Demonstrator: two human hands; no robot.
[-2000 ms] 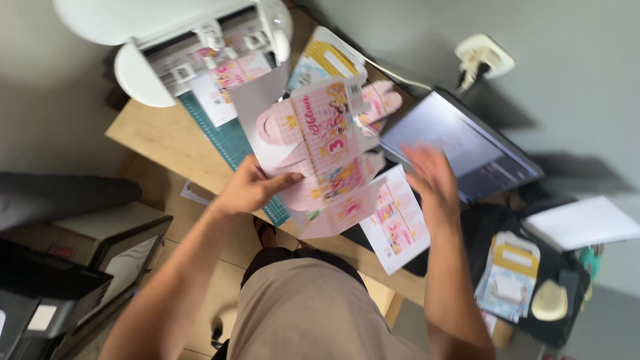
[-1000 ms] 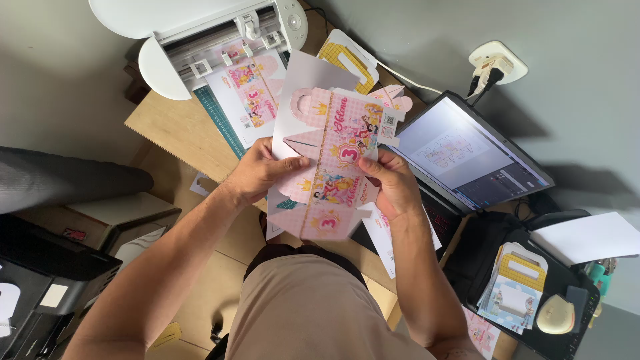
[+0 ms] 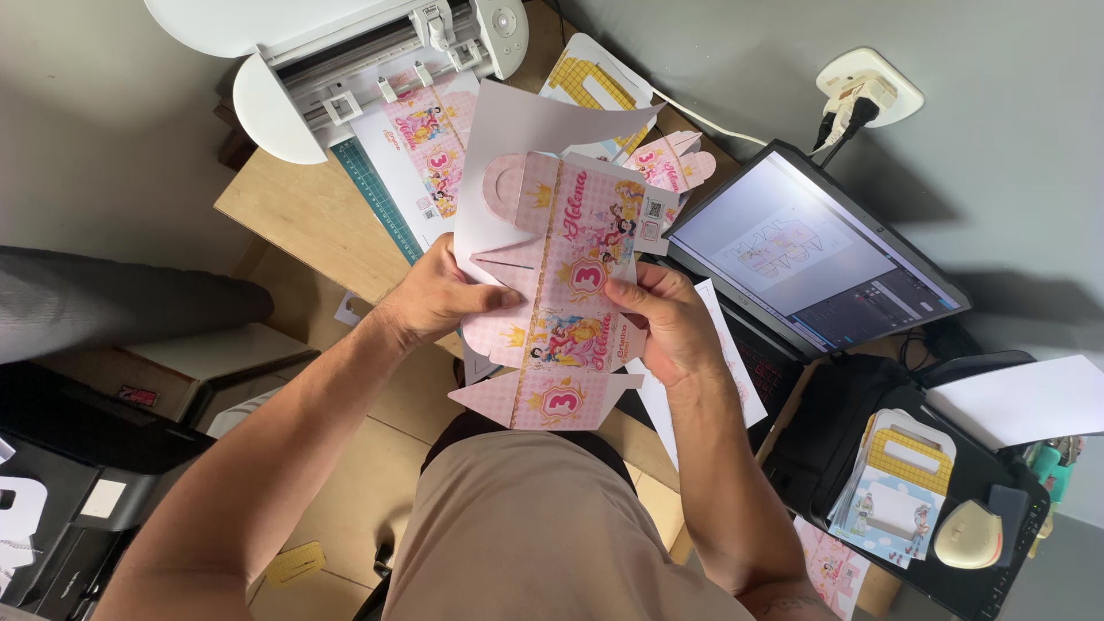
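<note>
Between my hands is a pink printed die-cut paper box blank (image 3: 573,259), flat, with crowns, princess figures and a number 3. My left hand (image 3: 444,297) grips its left side, thumb on top, together with a curled white backing sheet (image 3: 535,116) that stands out behind and above it. My right hand (image 3: 668,319) pinches the blank's right side, thumb on the print and fingers beneath. Behind the blank, a printed pink sheet (image 3: 431,155) lies partly in a white cutting machine (image 3: 297,103). The undersides of both hands are hidden.
An open laptop (image 3: 819,250) stands right of my hands. A green cutting mat (image 3: 371,194) lies on the wooden table (image 3: 285,216). Yellow-and-white paper cutouts (image 3: 595,73) are near the wall. A stack of printed cutouts (image 3: 897,500) and a white computer mouse (image 3: 969,535) are at lower right.
My right hand, off the paper and blurred two seconds ago, came onto the blank's right side by one second ago. Since then, the blank's lower part has spread out from the backing sheet.
</note>
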